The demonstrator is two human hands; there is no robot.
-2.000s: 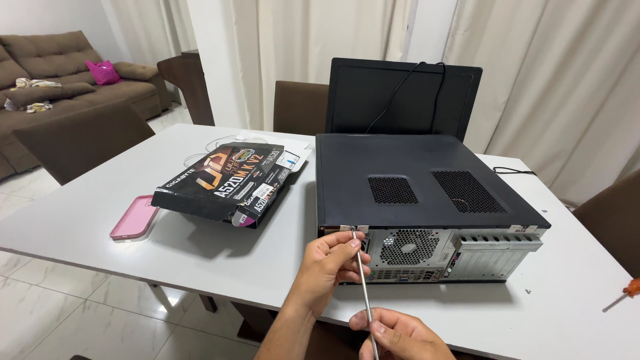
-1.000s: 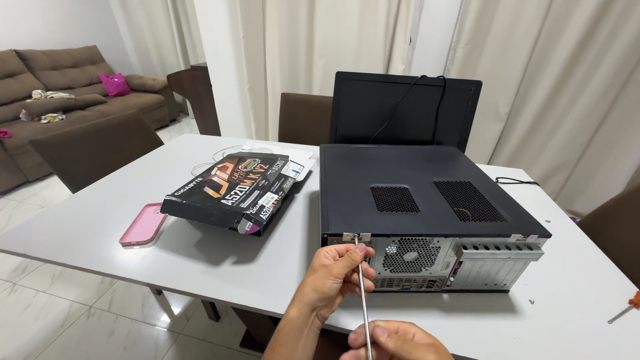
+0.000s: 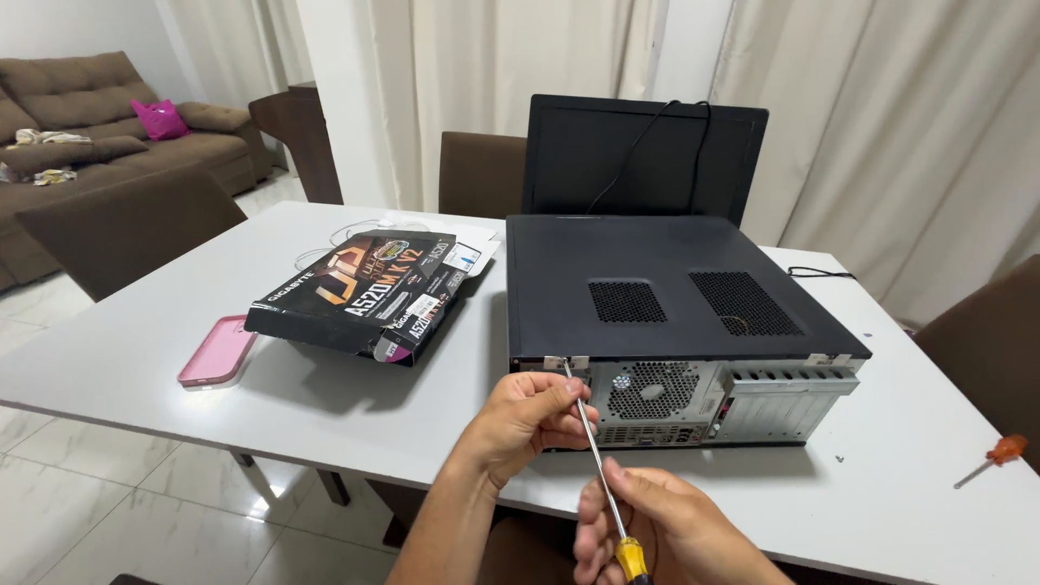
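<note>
A black desktop computer case [image 3: 601, 252] lies on its side on the white table, its metal rear panel facing me. My left hand [image 3: 540, 410] pinches the shaft of a long screwdriver [image 3: 597, 455] near its tip, which meets the case's rear top edge by a pale sticker [image 3: 554, 363]. Lower down, my right hand [image 3: 650, 516] is around the shaft just above the yellow and black handle [image 3: 631, 559], with the fingers partly curled; whether they press on it I cannot tell.
Left of the case are a Gigabyte motherboard box [image 3: 357, 301] and a pink phone case [image 3: 218, 351]. Behind stands a black monitor [image 3: 642, 154] with a cable. To the right lie a small screw [image 3: 840, 459] and an orange-handled screwdriver [image 3: 1006, 449]. Brown chairs surround the white table [image 3: 325, 431].
The screwdriver's yellow handle has come into view below my right hand. My left hand stays at the shaft near the case's rear edge.
</note>
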